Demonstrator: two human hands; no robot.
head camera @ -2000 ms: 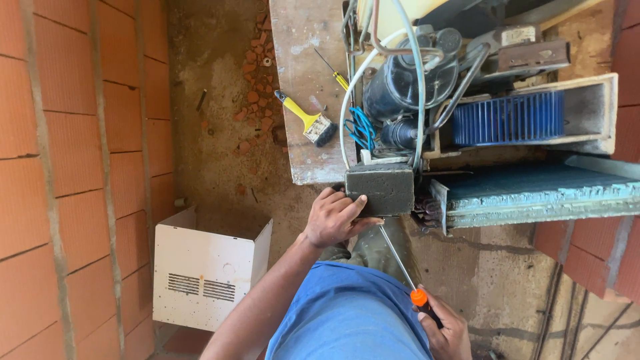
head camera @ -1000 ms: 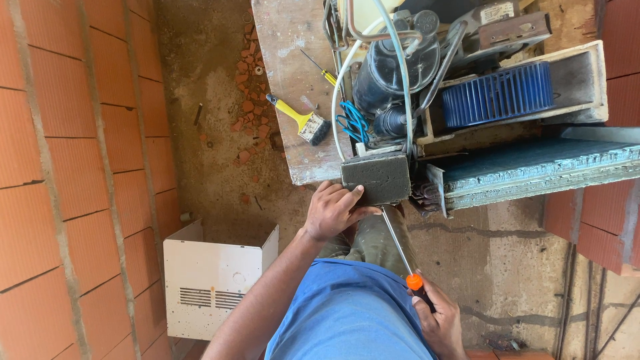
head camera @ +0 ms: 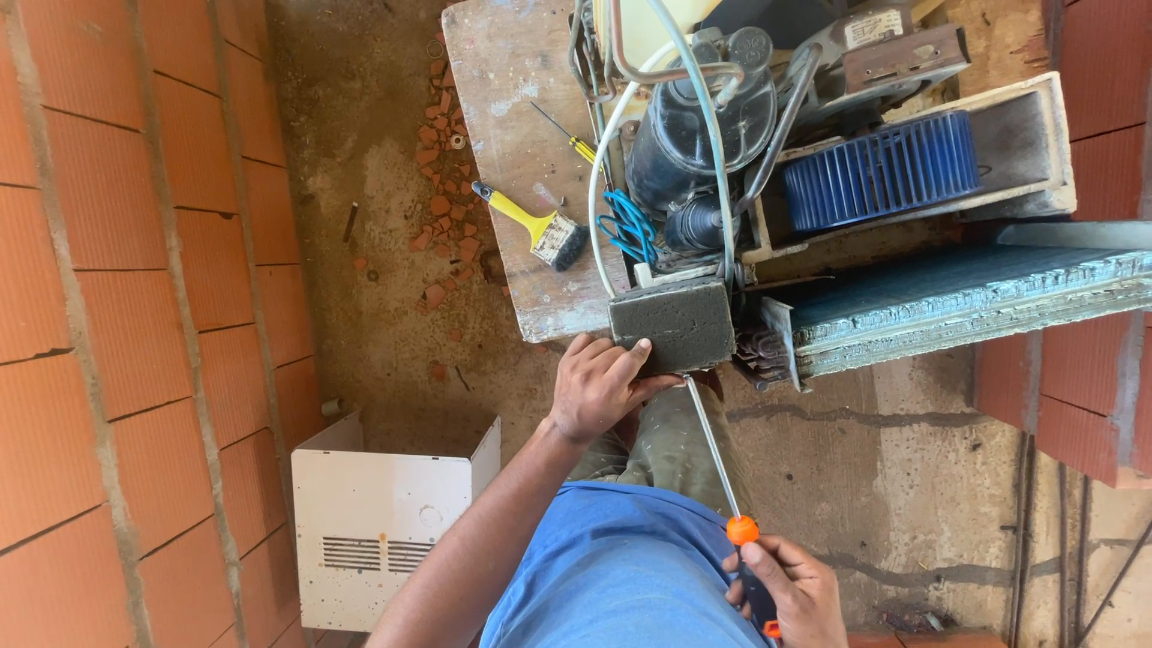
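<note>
My left hand grips the near edge of a dark grey, foam-covered box, its thumb on the top face and a finger along the lower edge. In my right hand is a long screwdriver with an orange and black handle. Its tip meets the box's near edge beside my left fingertip; what it touches there is too small to tell. A white tube and a pale blue-grey tube arch over a black compressor behind the box. A coil of blue cord lies beside the compressor.
A yellow-handled paintbrush and a yellow screwdriver lie on the worn wooden board. To the right are a blue blower wheel and a finned coil. A white metal cover stands on the floor by the brick wall.
</note>
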